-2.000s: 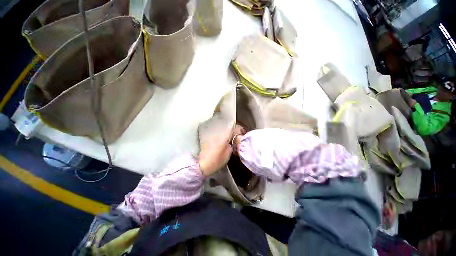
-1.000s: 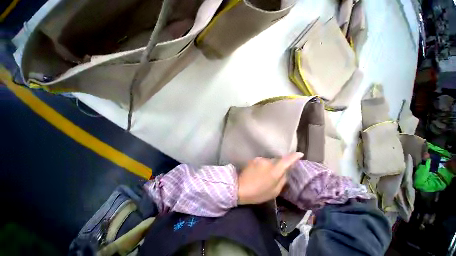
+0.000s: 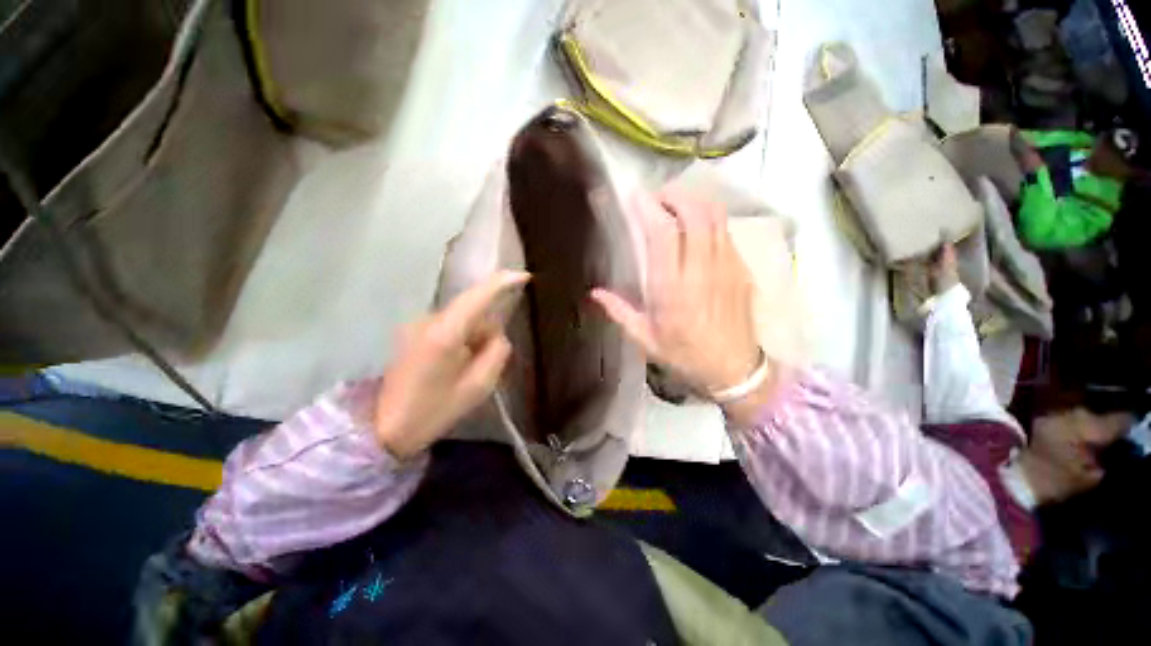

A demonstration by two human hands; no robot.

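A small beige bag body stands at the table's near edge with its mouth open towards me, showing the dark brown lining. Small shiny metal parts show at its near end. My left hand is at the left rim, index finger on or just over the edge, other fingers curled. My right hand lies spread against the right wall, thumb at the rim. Whether either hand pinches the wall is hard to tell.
Large beige bag bodies stand at left behind a blurred hanging cord. Flat bag bodies lie beyond the bag, and more are piled at right. Another person's hand touches that pile. A person in green is farther off.
The small bag body has turned from lying sideways to mouth up and opened wide. My right hand has come out from low beside the bag to its right wall; my left hand has moved left.
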